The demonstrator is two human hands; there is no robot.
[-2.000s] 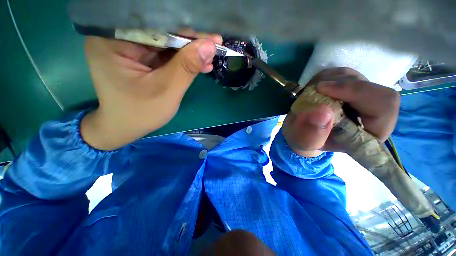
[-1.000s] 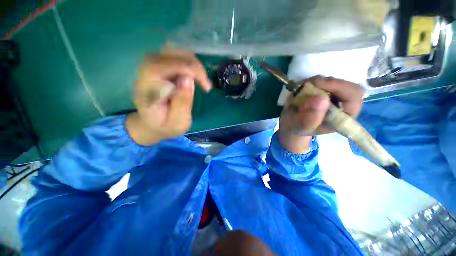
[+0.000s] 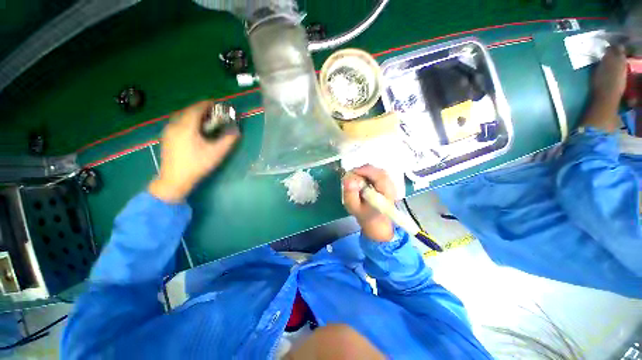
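Note:
My left hand (image 3: 186, 155) holds a small round black workpiece (image 3: 217, 120) near the red line, left of the clear hood. The hand is slightly blurred, and I see no tweezers in it. My right hand (image 3: 368, 199) is closed around the soldering iron (image 3: 389, 210), its pale handle and dark end pointing down to the right. The iron's tip is hidden. The ragged whitish pad (image 3: 301, 187) lies bare on the green mat (image 3: 239, 225) between my hands.
The clear hood (image 3: 290, 119) hangs above the pad. A cream ring roll (image 3: 350, 83) and the silver-edged iron tray (image 3: 501, 105) are right of it. Other black parts (image 3: 131, 98) sit on the darker strip. A perforated box (image 3: 60, 225) is far left. Another person's arm (image 3: 602, 98) is right.
The workpiece has left the pad and is now in my left hand, farther up and left. My right hand still holds the iron. The view has widened, showing more of the bench.

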